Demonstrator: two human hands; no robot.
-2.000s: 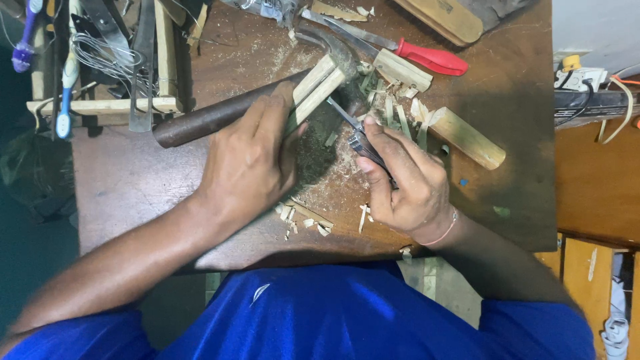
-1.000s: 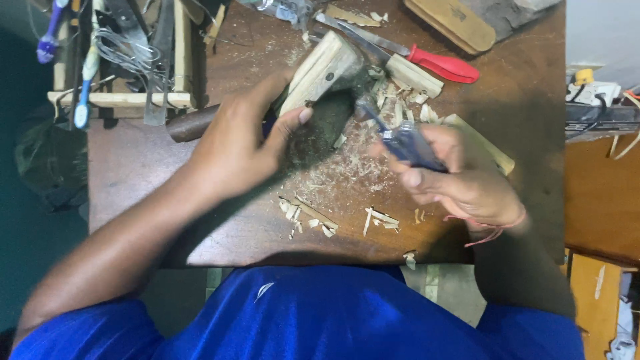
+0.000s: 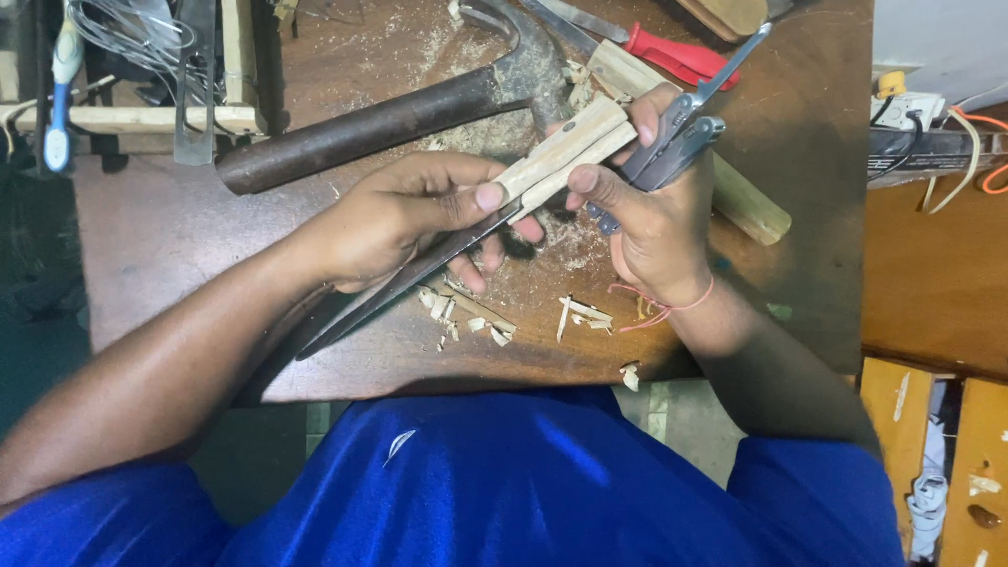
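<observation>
My left hand (image 3: 425,213) holds a knife by the lower end of its pale wooden handle (image 3: 563,157); its long dark blade (image 3: 394,287) points down and left toward the table's front edge. A dark rivet shows in the handle, and a split line runs along its side. My right hand (image 3: 657,205) grips a folding multi-tool (image 3: 669,146) with a narrow blade or file extended up and right, while its thumb and finger are at the handle's upper end. Behind the hands lies a claw hammer (image 3: 378,118) with a dark shaft.
Wood shavings (image 3: 472,315) and dust litter the wooden table (image 3: 157,236). Beyond my right hand lie a red-handled tool (image 3: 677,55) and a round wooden piece (image 3: 748,201). A wooden tray (image 3: 244,63) with wire and tools stands at the left. A power adapter (image 3: 906,110) with cables is at the right.
The wooden handle has turned, so the long blade now shows at lower left. My right hand has come up to the handle's end with the multi-tool. The hammer is more fully visible.
</observation>
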